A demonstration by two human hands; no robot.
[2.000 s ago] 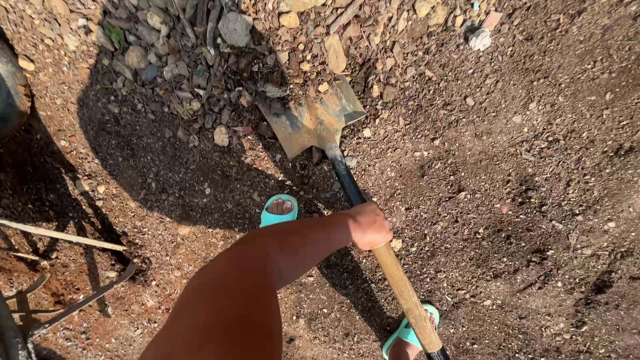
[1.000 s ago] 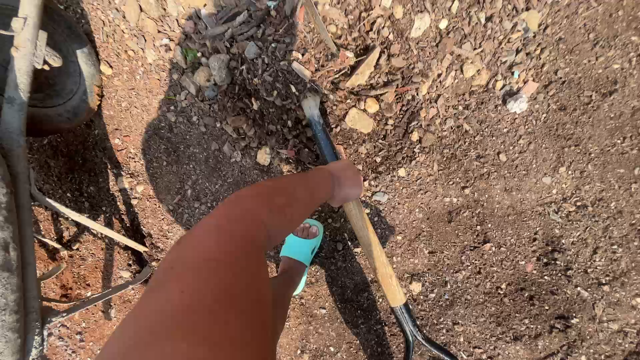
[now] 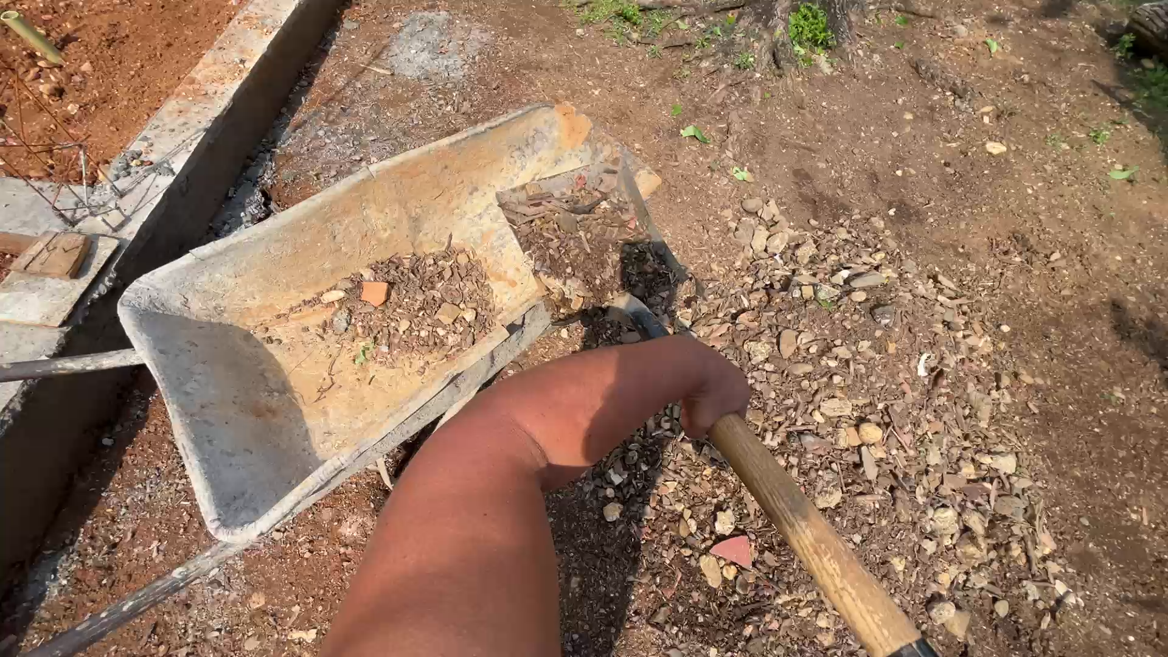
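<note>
My left hand (image 3: 716, 388) is closed around the shovel's shaft, where the wooden handle (image 3: 803, 520) meets the black socket. The shovel blade (image 3: 589, 237), loaded with wood chips, soil and small stones, is over the front right end of a metal wheelbarrow tray (image 3: 265, 228). In the tray lies a heap of chips and stones (image 3: 420, 306) with an orange fragment (image 3: 374, 292). My right hand is out of view; the handle's far end runs off the bottom edge.
A concrete curb (image 3: 219, 100) runs along the left, with wooden pieces (image 3: 55, 255) on it. One wheelbarrow handle (image 3: 137, 598) extends to the lower left. Chips and stones (image 3: 876, 429) cover the ground at right. A tree base (image 3: 794, 32) stands at the top.
The shovel blade, bare two seconds ago and then hidden in the debris, is now loaded and raised over the wheelbarrow. The view has swung to show the tray.
</note>
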